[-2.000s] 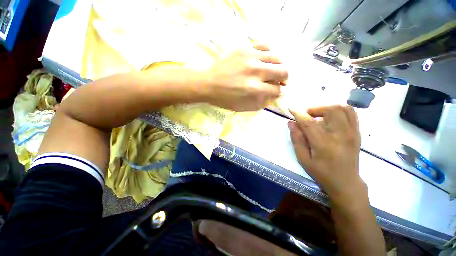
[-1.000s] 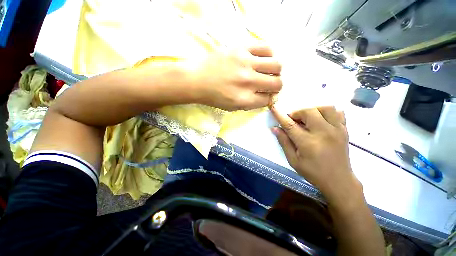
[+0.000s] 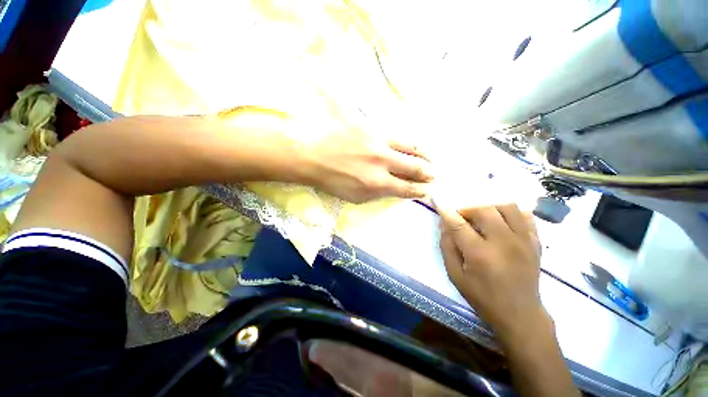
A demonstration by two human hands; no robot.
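Note:
A pale yellow garment piece (image 3: 256, 54) lies spread over the white table, partly washed out by glare. Its lace trim (image 3: 283, 221) hangs over the table's front edge. My left hand (image 3: 373, 172) lies on the cloth with its fingers bent over the cloth's right edge. My right hand (image 3: 493, 244) meets it there, with thumb and index fingertips at the cloth's corner. The fingertips of both hands pinch the edge; the exact hold is partly hidden by glare.
The sewing machine (image 3: 598, 85) stands at the right, its needle area beyond my hands. A black flat rectangle (image 3: 622, 220) and blue-handled thread snips (image 3: 621, 293) lie at right. Yellow bundles (image 3: 190, 248) hang below the table at left. A ruled strip (image 3: 404, 285) runs along the front edge.
The view has shifted, showing more of the machine's blue-striped head. My hands stay together at the cloth's edge, my left fingers now flatter and more stretched out.

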